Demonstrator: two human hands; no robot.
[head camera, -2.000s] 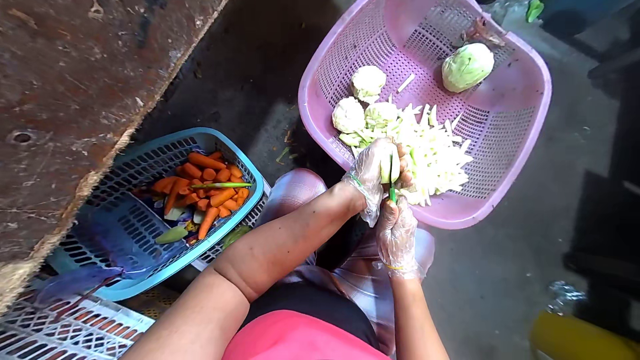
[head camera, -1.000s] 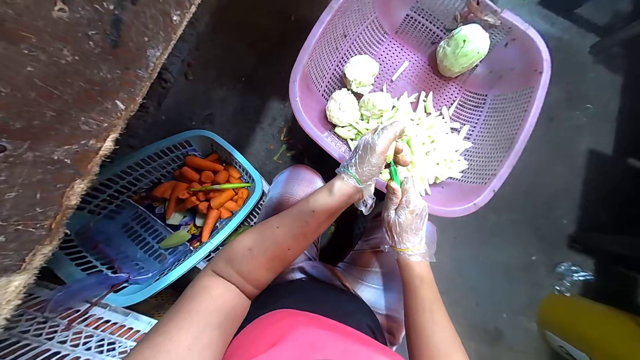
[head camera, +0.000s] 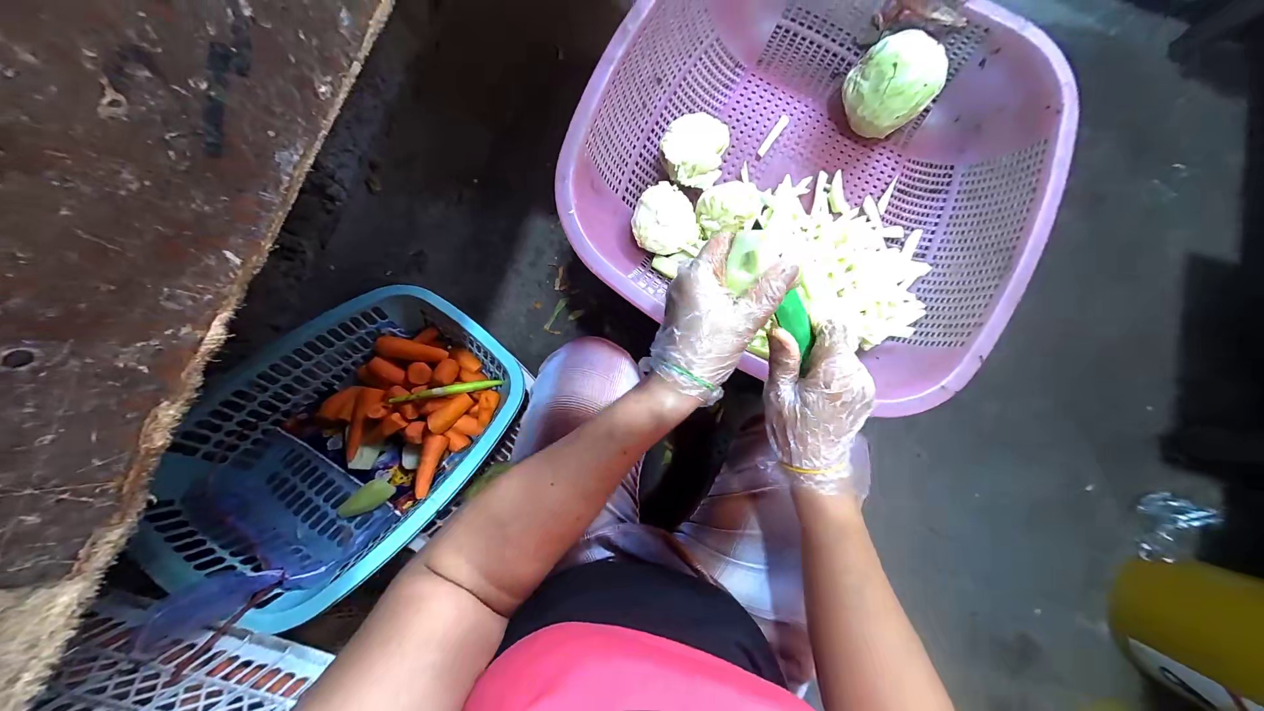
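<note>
My left hand (head camera: 713, 311), in a clear plastic glove, grips a pale green peeled vegetable piece (head camera: 743, 261) at the near edge of a pink plastic basket (head camera: 1062, 148). Just to its right, my gloved right hand (head camera: 818, 390) is closed around a green-handled tool (head camera: 793, 321); its blade cannot be made out. Beyond my hands, cut pale vegetable sticks (head camera: 859, 267) lie heaped in the basket. Several pale, rough-trimmed rounded vegetables (head camera: 694, 148) sit left of the heap, and a larger light green cabbage-like head (head camera: 895, 83) rests at the far side.
On the left stands a blue plastic basket (head camera: 395, 292) with orange carrots (head camera: 410, 349) and a green stalk. A worn wooden board (head camera: 148, 197) fills the upper left. A white crate (head camera: 197, 657) is at the lower left. A yellow container (head camera: 1190, 622) and crumpled clear plastic (head camera: 1175, 523) lie right.
My left hand has turned and opened its fingers around the vegetable piece, showing more of it. More of the green handle shows beside my right hand.
</note>
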